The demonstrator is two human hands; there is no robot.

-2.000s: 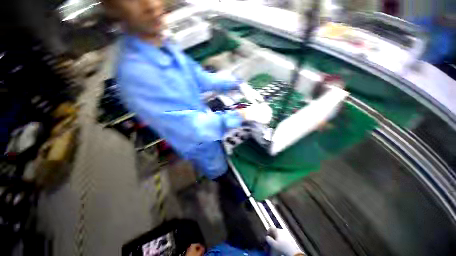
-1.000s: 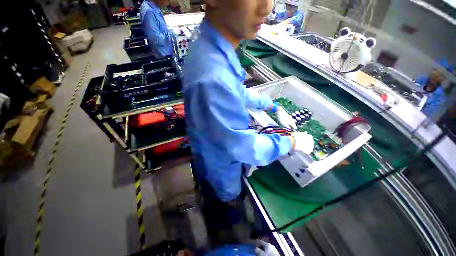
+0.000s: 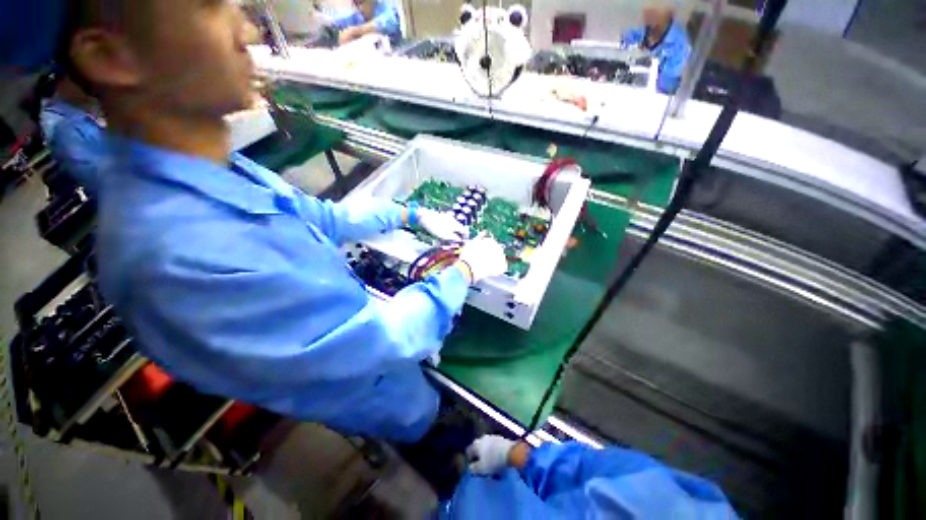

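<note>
My right hand [image 3: 490, 455], in a white glove with a blue sleeve, is small at the bottom edge. Its fingers look curled, but I cannot tell whether it holds anything. My left hand is not visible. Ahead, a white housing [image 3: 548, 266] lies on a green mat [image 3: 508, 381]. It holds a green circuit board [image 3: 498, 218] with dark, pale-topped capacitors [image 3: 469, 205]. A red cable coil [image 3: 553, 181] is at its far right corner. Another person's gloved hands [image 3: 483, 256] are over the board, beside a red and black wire bundle [image 3: 432, 261].
A person in a blue smock [image 3: 254, 295] stands close at left, leaning over the housing. A black cord [image 3: 650, 239] hangs across the view down to near my wrist. Metal rails [image 3: 762, 264] run at right. A white bench with a fan [image 3: 491, 51] is behind; a parts cart [image 3: 91, 350] is at left.
The view has swung right and come closer to the other person, so the housing appears further left. My gloved hand shows more fully. The other person's hands remain over the board.
</note>
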